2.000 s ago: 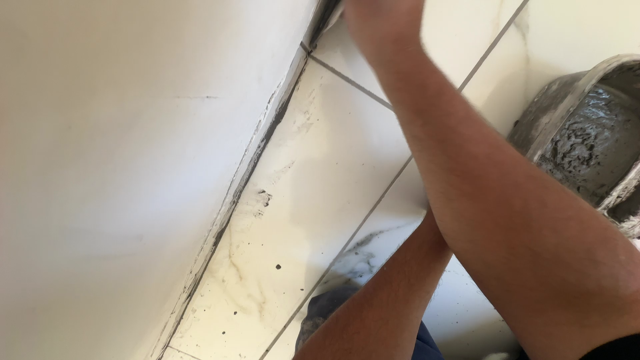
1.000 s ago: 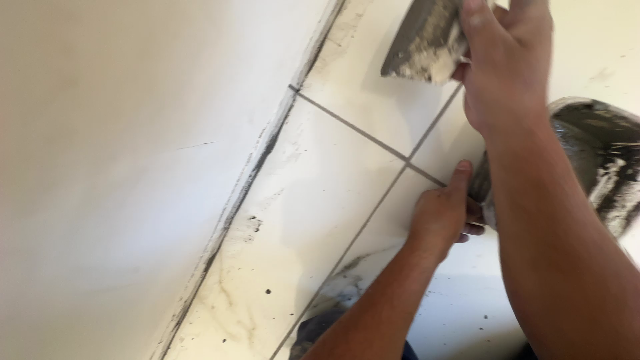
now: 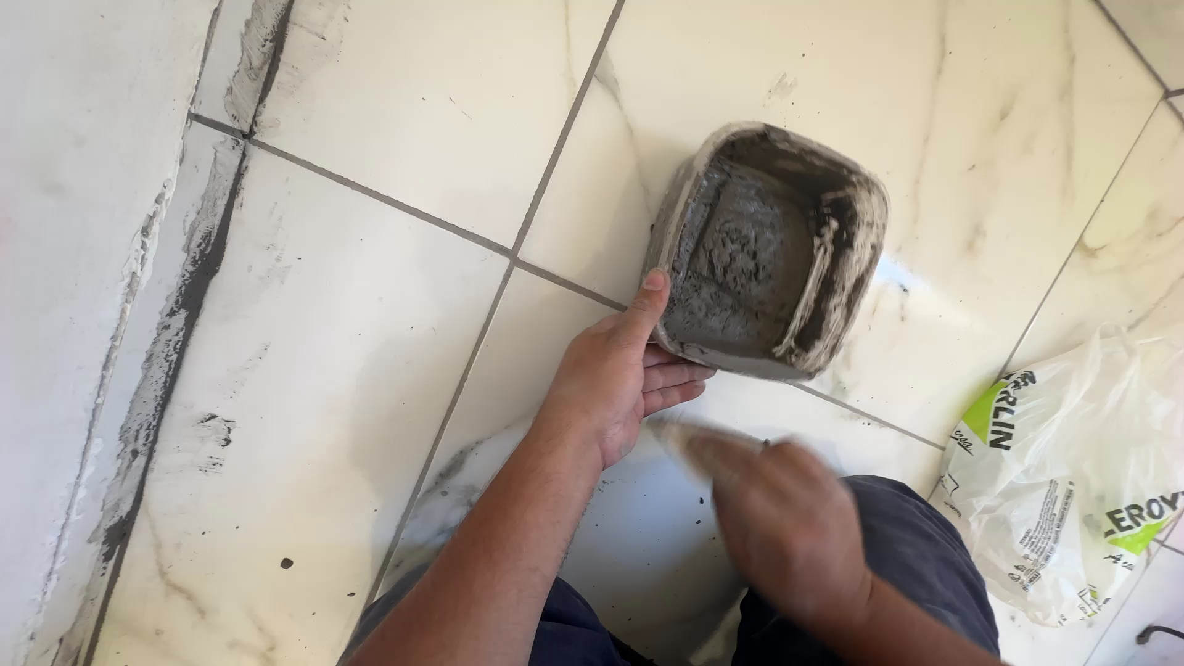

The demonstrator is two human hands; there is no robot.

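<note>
A squarish tub (image 3: 865, 268) with grey grout (image 3: 745, 250) in it is gripped at its lower left corner by my left hand (image 3: 615, 375), thumb on the rim and fingers beneath. Just below the tub and to the right of the left hand, my right hand (image 3: 786, 527) is blurred by motion. It grips a flat tool (image 3: 680, 439), also blurred; it looks like the float or spreader seen earlier. Grey grout smears mark the skirting tile (image 3: 153, 388) and the dark joint at its foot.
Marble-look floor tiles (image 3: 370, 305) with grey joints surround the tub, with dark crumbs and smears on them. A white wall (image 3: 74, 185) rises at the left. A printed plastic bag (image 3: 1064, 481) lies at the right, beside my knee.
My right hand has come down from the upper part of the view, past the tub, with the tool. Between the two earlier frames, my left hand came to the tub's edge. The view has shifted right.
</note>
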